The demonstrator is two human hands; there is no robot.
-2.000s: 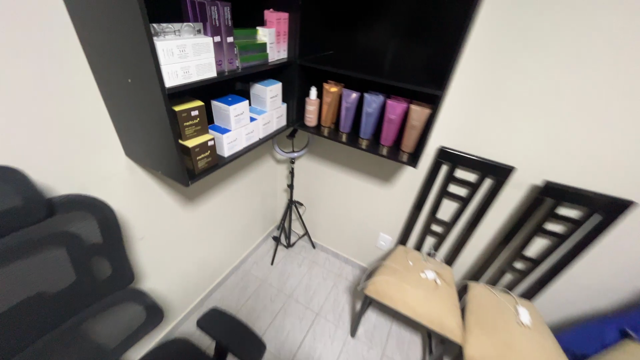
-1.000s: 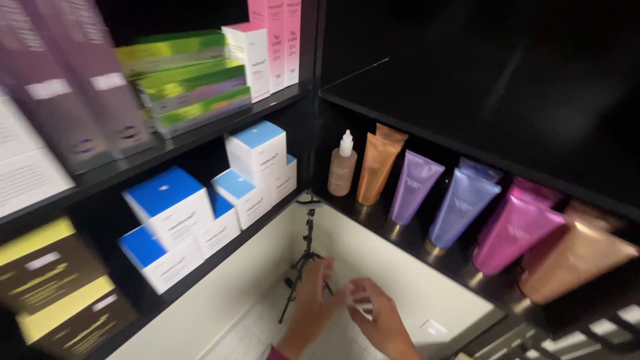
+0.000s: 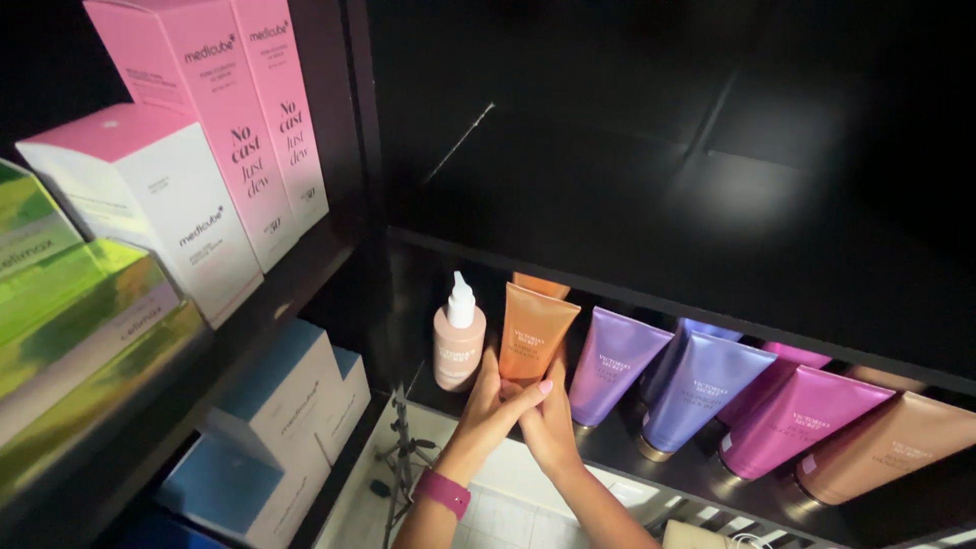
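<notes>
Both my hands meet at the base of an orange Victoria's Secret squeeze tube [image 3: 535,328] standing on the black shelf. My left hand [image 3: 492,408], with a magenta band at its wrist, is on the tube's left side. Around its right side comes my right hand [image 3: 550,404]. The fingers of both are around the lower part, and the tube's cap is hidden. Left of my hands stands a pink pump bottle [image 3: 459,343] with a white nozzle. A lilac tube [image 3: 616,366] stands to the right, then a blue tube [image 3: 705,393], a magenta tube [image 3: 801,419] and a tan tube [image 3: 888,450].
A black upper shelf edge [image 3: 610,293] runs above the tubes. Pink boxes [image 3: 252,145], a white box [image 3: 187,221] and green boxes [image 3: 91,328] stand on the left shelf, with white and blue boxes [image 3: 290,381] below. Under the shelf are a black tripod [image 3: 400,450] and a chair seat [image 3: 686,536].
The view has come much closer to the shelves. My hands, apart below the shelf one second ago, have moved up to the orange tube and closed around its lower part.
</notes>
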